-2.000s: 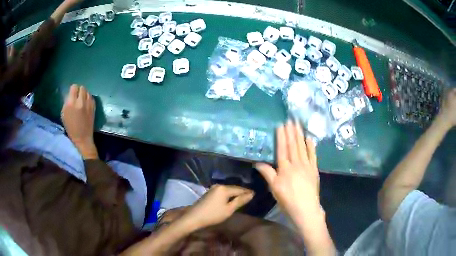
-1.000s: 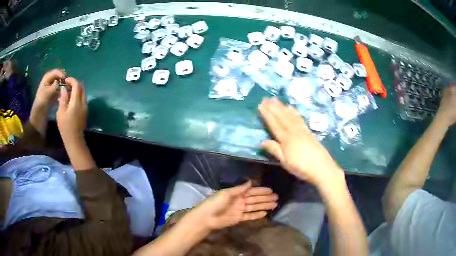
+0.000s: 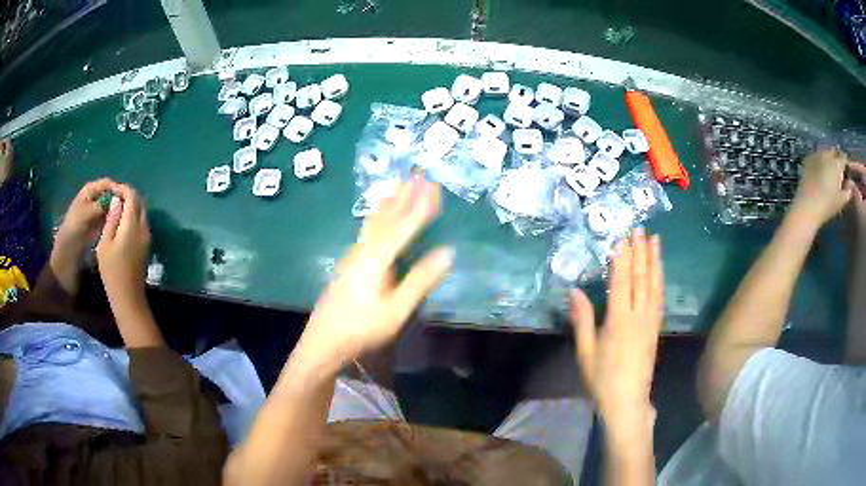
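Observation:
Clear poly bags (image 3: 530,196), some with a square white part inside, lie heaped on the green work surface in front of me. Loose square white housings (image 3: 496,84) lie along the back of the heap. My left hand (image 3: 372,281) is open and slightly blurred, with its fingertips over the near left edge of the bags. My right hand (image 3: 624,321) is open, fingers together and thumb apart, at the near right edge of the bags. I see nothing held in either hand.
An orange-red cutter (image 3: 657,139) lies right of the heap. More white housings (image 3: 267,182) lie to the left, with small clear frames (image 3: 142,101) farther left. A blister tray (image 3: 765,163) is at the right. Neighbours' arms reach in on both sides. A pale metal edging (image 3: 399,54) runs behind.
My left hand has risen from below the table edge to the bags. My right hand has moved right. The view has shifted, and a bag has moved near my right fingertips.

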